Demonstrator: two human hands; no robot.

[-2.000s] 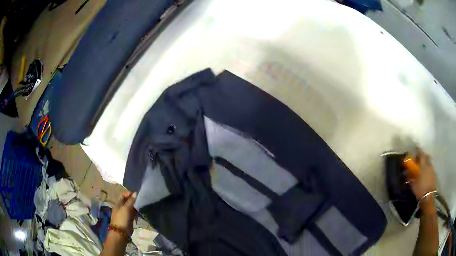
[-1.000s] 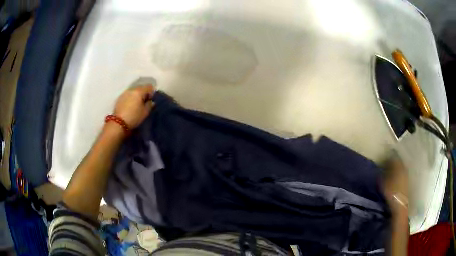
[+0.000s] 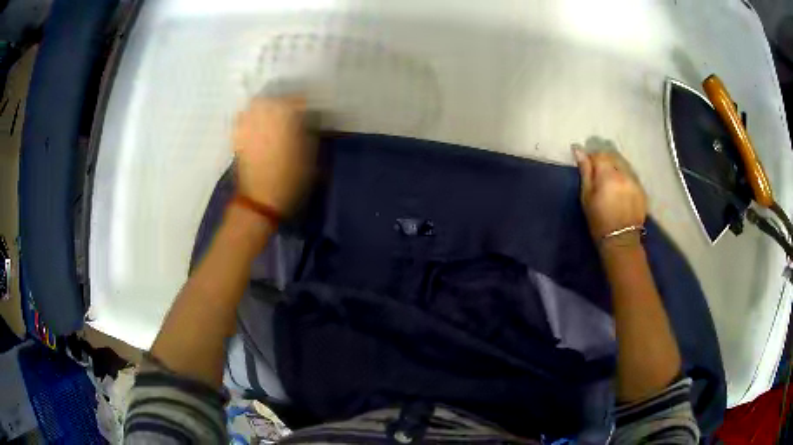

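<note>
A navy garment (image 3: 487,200) with grey-blue panels lies over the near part of the white ironing table (image 3: 504,69), its far edge nearly straight. My left hand (image 3: 276,156), blurred, is at the garment's far left corner; its fingertips are not clear. My right hand (image 3: 611,193) pinches the far edge at the right. A small light mark or label shows on the cloth between my hands. The steam iron (image 3: 709,156) with an orange-brown handle rests at the far right, touched by neither hand.
A long navy padded board (image 3: 65,165) runs along the table's left side. A blue crate (image 3: 61,391) and pale cloth scraps lie at the lower left. A red bulky thing (image 3: 763,421) is at the lower right. The iron's cable trails off the right edge.
The iron has been let go and stands alone. The garment has been turned and drawn across the table, its far edge now straighter. My right hand has moved from the iron to the garment.
</note>
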